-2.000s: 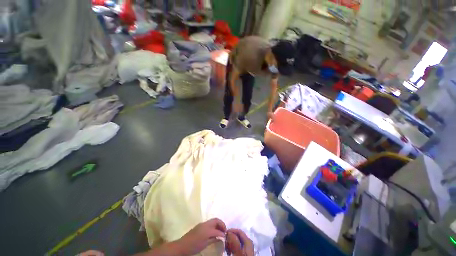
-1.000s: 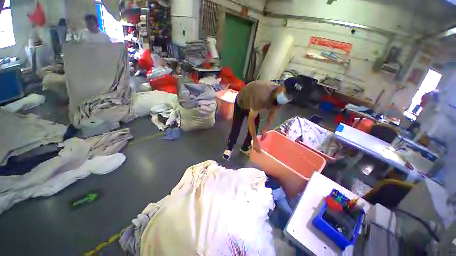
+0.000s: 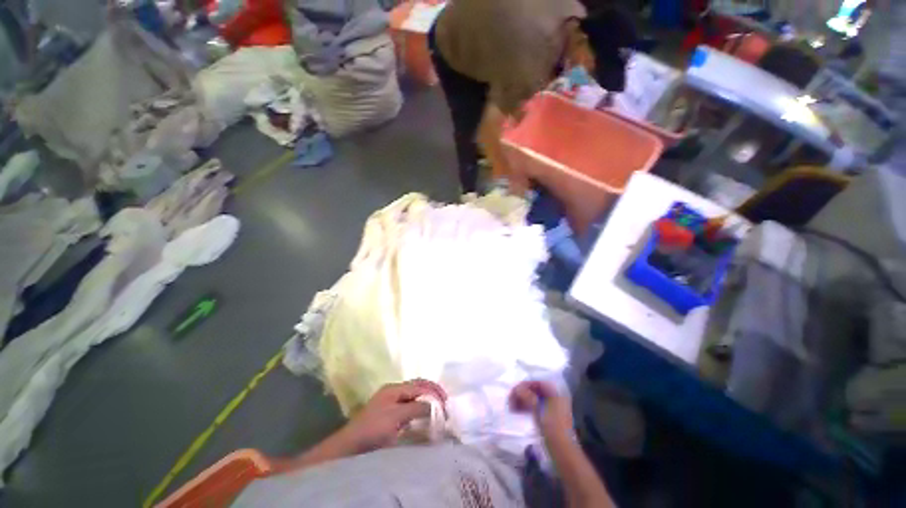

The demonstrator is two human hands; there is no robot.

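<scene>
A heap of bright white cloth point(image 3: 477, 298) lies in front of me, with cream cloth point(image 3: 373, 317) along its left side. My left hand point(image 3: 407, 405) is at the heap's near edge, its fingers closed on a small pale strip of cloth point(image 3: 435, 419). My right hand point(image 3: 541, 399) is over the near right part of the heap, fingers curled, with a small blue-purple thing at the fist that may be a pen or snips. The hands are apart. The picture is blurred.
A person point(image 3: 507, 50) bends over an orange-pink tub point(image 3: 581, 149) beyond the heap. A white tabletop point(image 3: 636, 298) with a blue parts tray point(image 3: 680, 263) is at the right. Cloth point(image 3: 129, 268) lies on the floor at left. An orange rim point(image 3: 214, 481) shows at lower left.
The view has tilted down, and both hands are in the picture again. They have moved apart compared with the earliest frame. The person leans lower over the tub.
</scene>
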